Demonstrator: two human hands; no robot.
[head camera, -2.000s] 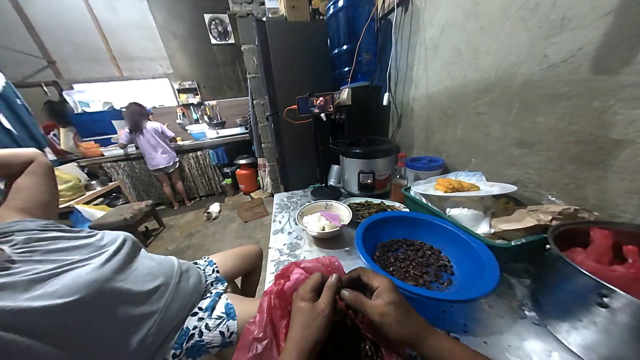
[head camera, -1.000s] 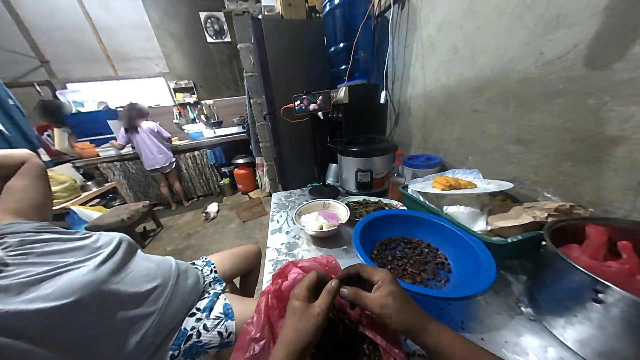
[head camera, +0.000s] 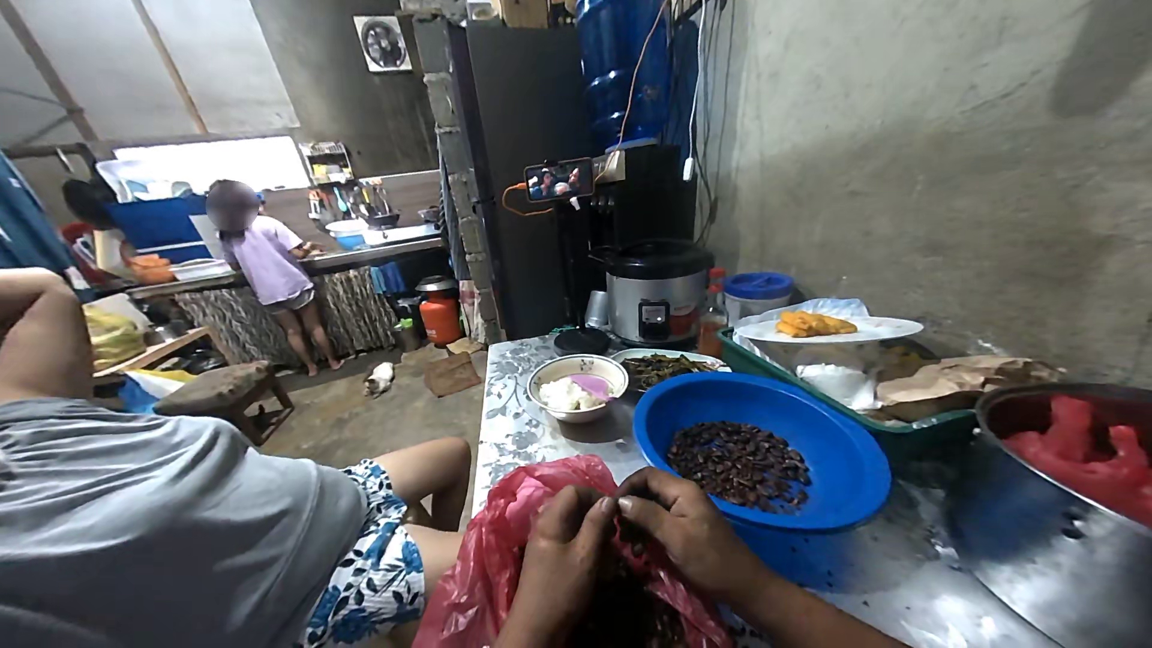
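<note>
My left hand (head camera: 562, 553) and my right hand (head camera: 688, 531) meet fingertip to fingertip over an open pink plastic bag (head camera: 468, 585). Thumbs and forefingers are pinched together around something small and dark, too hidden to name. Dark brown bits, like beans or their shells, fill the inside of the bag. Just beyond my right hand stands a blue plastic basin (head camera: 855, 468), with a layer of dark brown beans (head camera: 738, 463) on its bottom. A bowl of white rice (head camera: 576, 391) with a pinkish-purple piece in it is farther back, left of the basin.
Behind the basin are a plate of cooked greens (head camera: 670, 367) and a rice cooker (head camera: 657, 292). At right are a green tray (head camera: 909, 436), a plate with orange food (head camera: 882, 328) and a metal pot (head camera: 1062, 540). A person in grey (head camera: 171, 522) is close at left; another stands at the counter.
</note>
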